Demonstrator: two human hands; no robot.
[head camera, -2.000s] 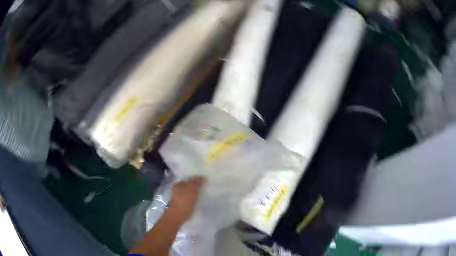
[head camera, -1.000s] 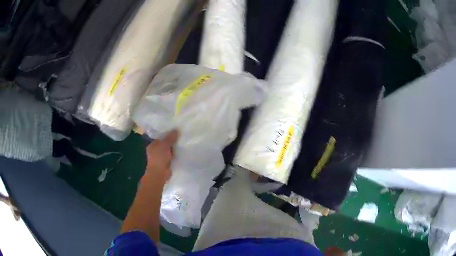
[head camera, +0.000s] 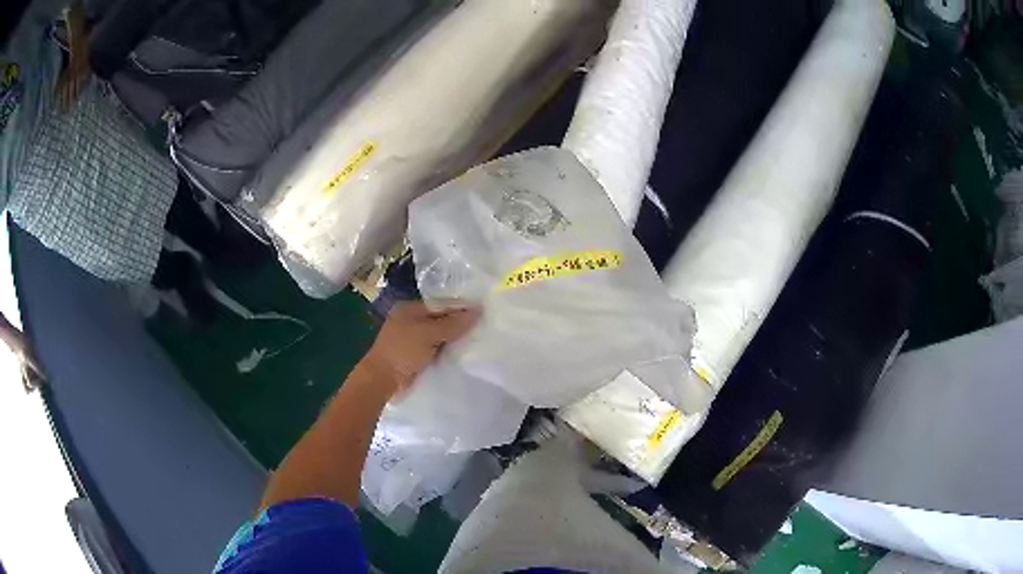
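My left hand (head camera: 421, 345) grips the left side of a cloudy, crinkled plastic bag (head camera: 583, 325). The bag has a yellow label (head camera: 567, 269) with dark print and a round mark near its top. Its lower part hangs below my hand. The bag covers part of a white fabric roll (head camera: 774, 202), whose near end shows a yellow label (head camera: 664, 429) below the bag. It also overlaps the near part of another white roll (head camera: 634, 95). My right hand is not in view.
A cream wrapped roll (head camera: 421, 112) and grey rolls (head camera: 269, 112) lie to the left. A black roll (head camera: 836, 325) with a yellow label lies right. Blue-grey surfaces (head camera: 135, 392) flank the green floor (head camera: 213, 387). A checked cloth (head camera: 95, 179) lies upper left. Part of a person shows at the left edge.
The bag has moved right and is spread flatter, with its label now nearly level and its round mark showing. My left hand has shifted right with it. The view has shifted.
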